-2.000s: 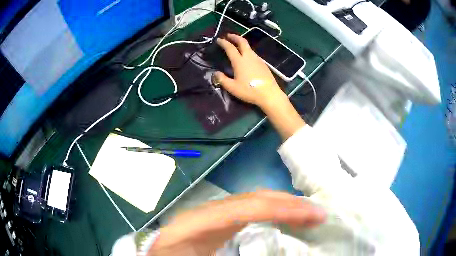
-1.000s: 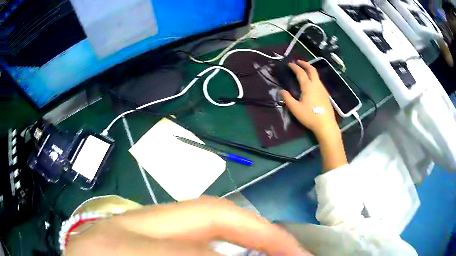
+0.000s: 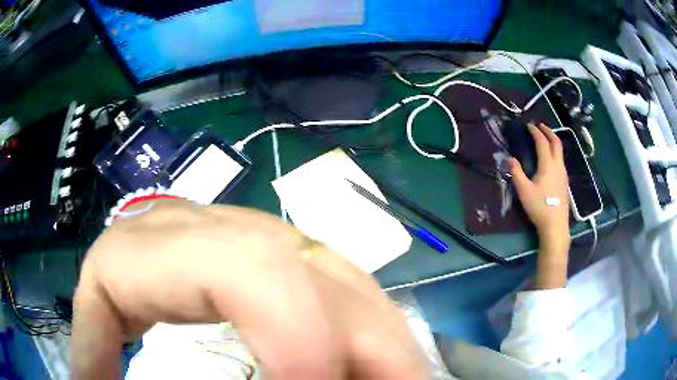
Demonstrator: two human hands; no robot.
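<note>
My right hand [image 3: 545, 184] rests on a black computer mouse [image 3: 522, 147], partly covering it, on a dark brown-maroon mat [image 3: 482, 189] at right. My left hand [image 3: 252, 278] is large and blurred close to the camera at bottom left, with a white and red bracelet at the wrist. Its fingertips are unclear, and whether it holds anything cannot be told. Beyond it, a display unit [image 3: 208, 174] with a glowing white screen lies on the bench, joined to a white cable [image 3: 319, 123]. A second black unit [image 3: 139, 156] lies to its left.
A pale paper pad [image 3: 334, 211] bears a blue-ended pen [image 3: 427, 237], beside a black cord. A white-edged phone [image 3: 579, 174] lies right of my hand. A monitor [image 3: 312, 26] stands behind. A black test box [image 3: 33, 174] is at left, a white foam tray [image 3: 637, 141] at right.
The view has swung left, so the bench items appear farther right and the test box shows. My left hand appears higher and larger. My right hand stays on the mouse.
</note>
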